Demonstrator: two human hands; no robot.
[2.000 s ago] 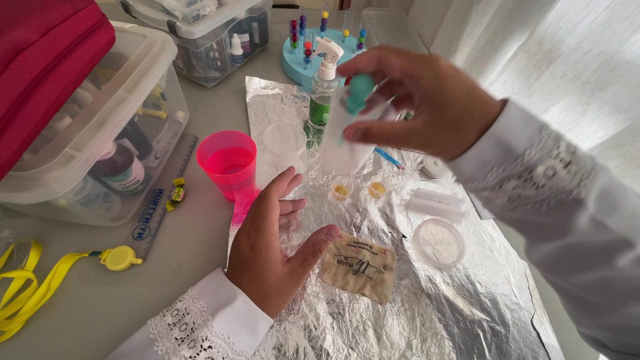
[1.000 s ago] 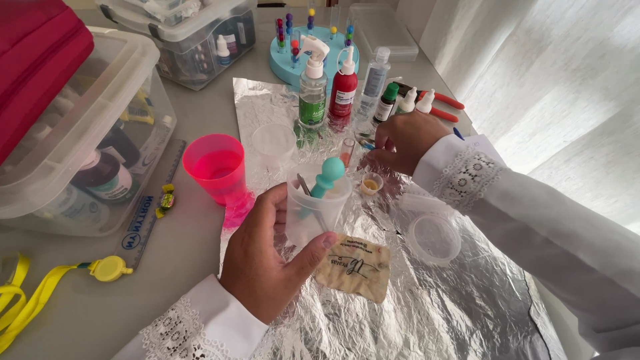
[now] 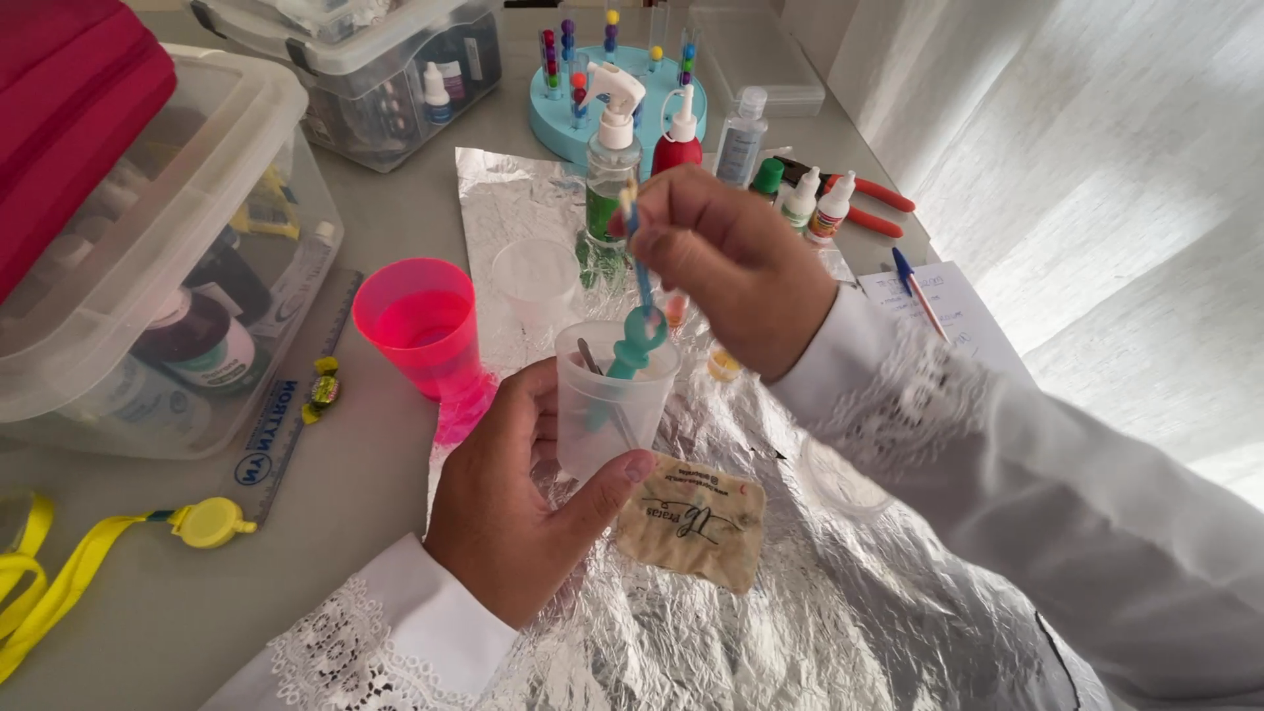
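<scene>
My left hand (image 3: 518, 494) holds a translucent plastic cup (image 3: 607, 434) upright over foil. In the cup stand a teal knobbed tool (image 3: 637, 346) and a thin metal implement (image 3: 591, 357). Pinched in my right hand (image 3: 731, 262) is a slim blue stick (image 3: 644, 281) with a pale upper end; its lower part reaches over the cup, beside the teal knob. Whether it touches the knob cannot be told. A cloth with printed writing (image 3: 691, 518) lies on the foil beside my left thumb. A small cup with yellow content (image 3: 724, 365) is partly behind my right hand.
Crumpled foil (image 3: 790, 612) covers the table's middle. A pink cup (image 3: 420, 326) and an empty clear cup (image 3: 536, 276) stand left. Behind are a spray bottle (image 3: 614, 158), a red bottle (image 3: 677, 143), a turquoise rack (image 3: 553, 118) and pliers (image 3: 874, 205). Plastic bins (image 3: 296, 217) stand left; paper (image 3: 948, 306) lies right.
My right hand has come back from beside the small bottles to above the cup, now with the blue stick in it. My left hand still holds the cup.
</scene>
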